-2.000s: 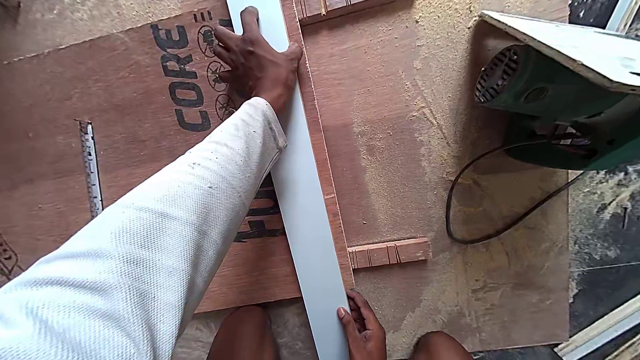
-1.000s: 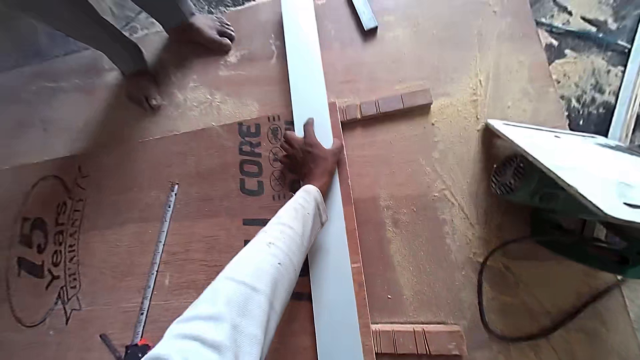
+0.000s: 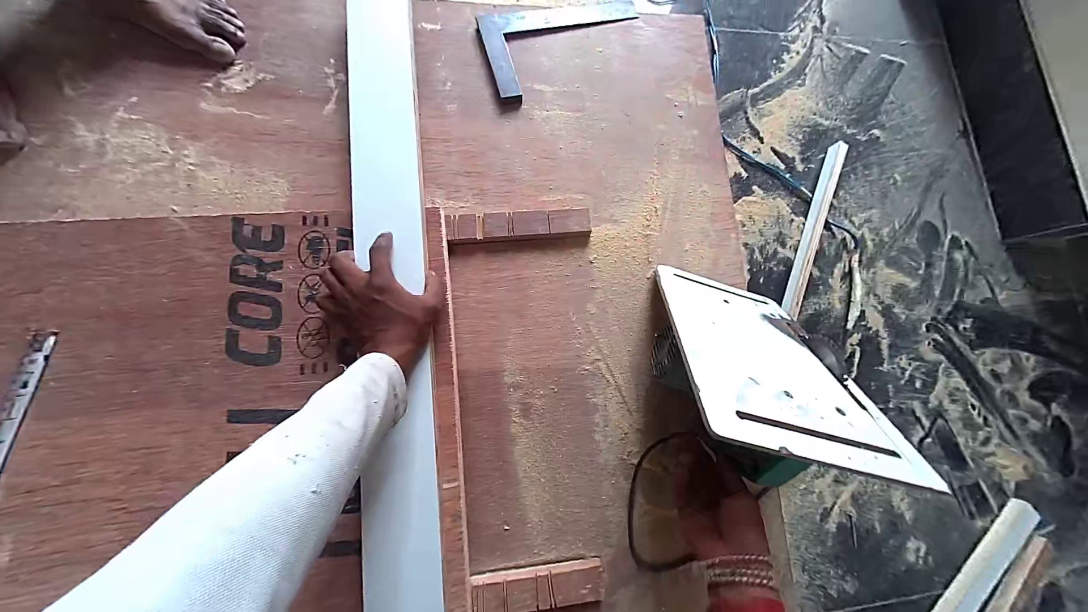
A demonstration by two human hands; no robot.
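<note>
My left hand lies across a long white strip, thumb at its right edge and fingers over its left. The strip runs lengthwise beside the edge of a printed plywood sheet. At the lower right, my right hand, blurred and wearing a cord bracelet, is beside the green body of a circular saw. Its fingers are partly hidden, so its hold is unclear. The saw's white base plate faces up, tilted. A steel try square lies beyond, right of the strip.
Notched wood blocks stick out right of the sheet's edge. A tape measure blade lies at left. Another person's bare foot is at upper left. Sawdust, a black cord and a narrow strip lie at right.
My right hand, at the near end of the strip two seconds ago, is now beside the saw. My left hand stays on the strip. The view has shifted.
</note>
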